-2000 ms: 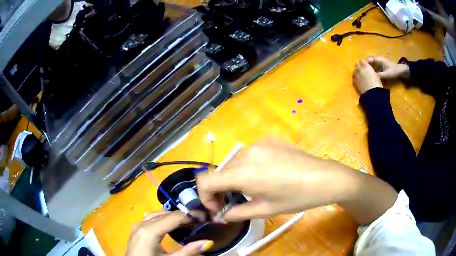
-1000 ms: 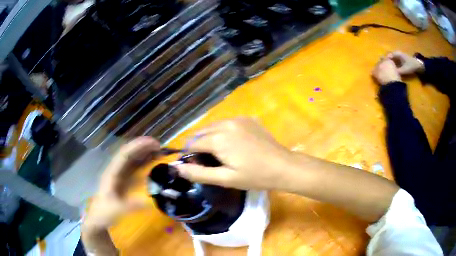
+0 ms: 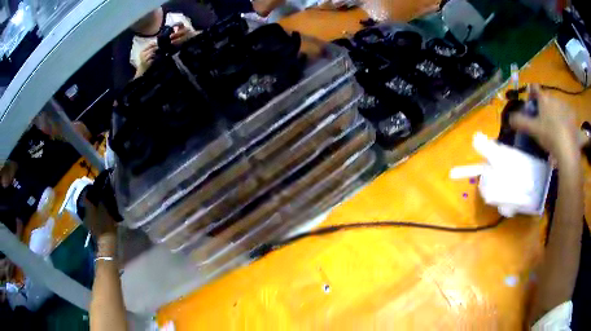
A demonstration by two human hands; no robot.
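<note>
The white body (image 3: 515, 178) with stubby white antennas stands at the right of the bench, its black head (image 3: 518, 123) upward. My right hand (image 3: 554, 123) is blurred and closed around the black head. A black pigtail cable (image 3: 389, 225) runs from the white body leftwards across the bench. At the far left, my left hand (image 3: 100, 216) has its fingers on the black part (image 3: 102, 191) of another white unit (image 3: 76, 195). The fingertips are partly hidden against the dark part.
Stacked clear blister trays (image 3: 259, 161) with black head assemblies stand at centre left. Another tray (image 3: 447, 97) of assemblies lies behind. A curved grey metal frame (image 3: 58, 71) crosses the left. A person's hands (image 3: 162, 45) hold something dark beyond the trays.
The white unit has moved from front centre to the right with my right hand. My left hand has left it and reached far left to another unit. The view has shifted.
</note>
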